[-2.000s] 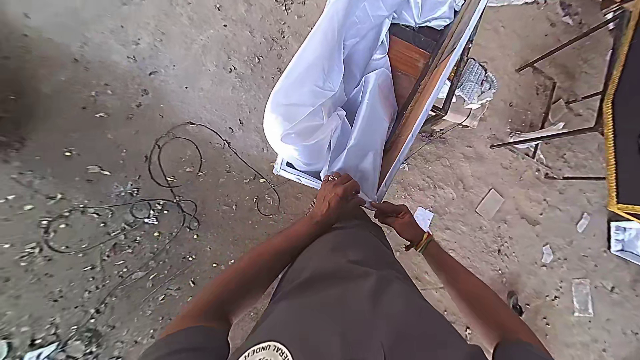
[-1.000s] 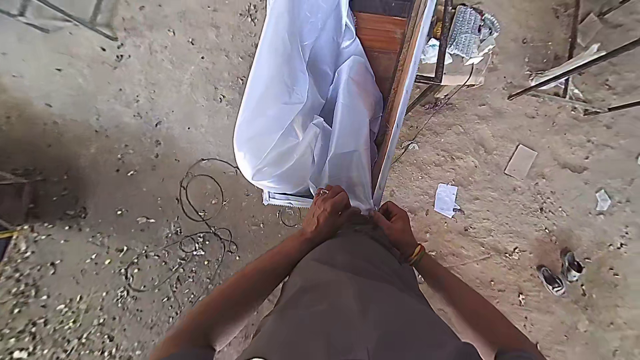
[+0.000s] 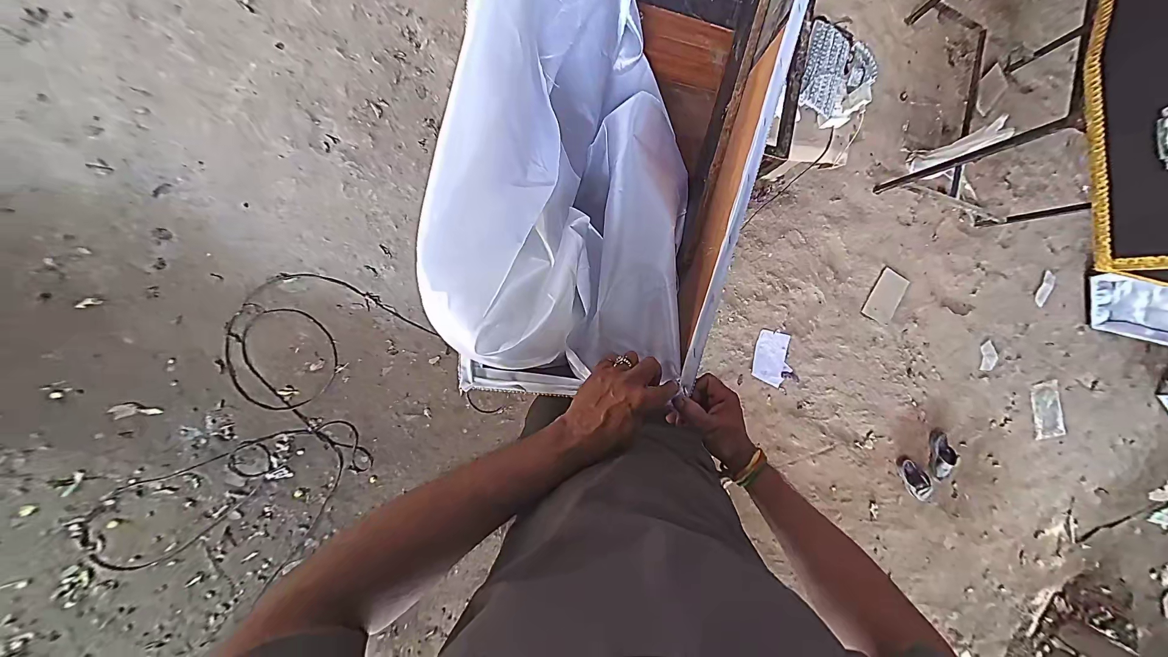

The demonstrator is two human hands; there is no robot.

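Note:
White satin-like fabric (image 3: 511,210) lies bunched over the left side and near end of a long open wooden box (image 3: 698,274) that looks like a coffin. My left hand (image 3: 616,401), with a ring on one finger, pinches the fabric at the box's near right corner. Touching the same corner from the right, my right hand (image 3: 716,420) has its thumb and fingers closed on the edge of the white cloth; a yellow and green band circles its wrist. The fingertips of both hands nearly meet. What lies under the fabric is hidden.
A black cable (image 3: 283,315) lies in loops on the dirt floor at left. At right are a metal frame (image 3: 985,151), a dark panel with gold trim (image 3: 1100,182), paper scraps (image 3: 772,357) and a pair of shoes (image 3: 929,465). A silvery bundle (image 3: 826,73) is beside the box.
Both hands stay at the near right corner of the box. The view has shifted; otherwise little has plainly changed.

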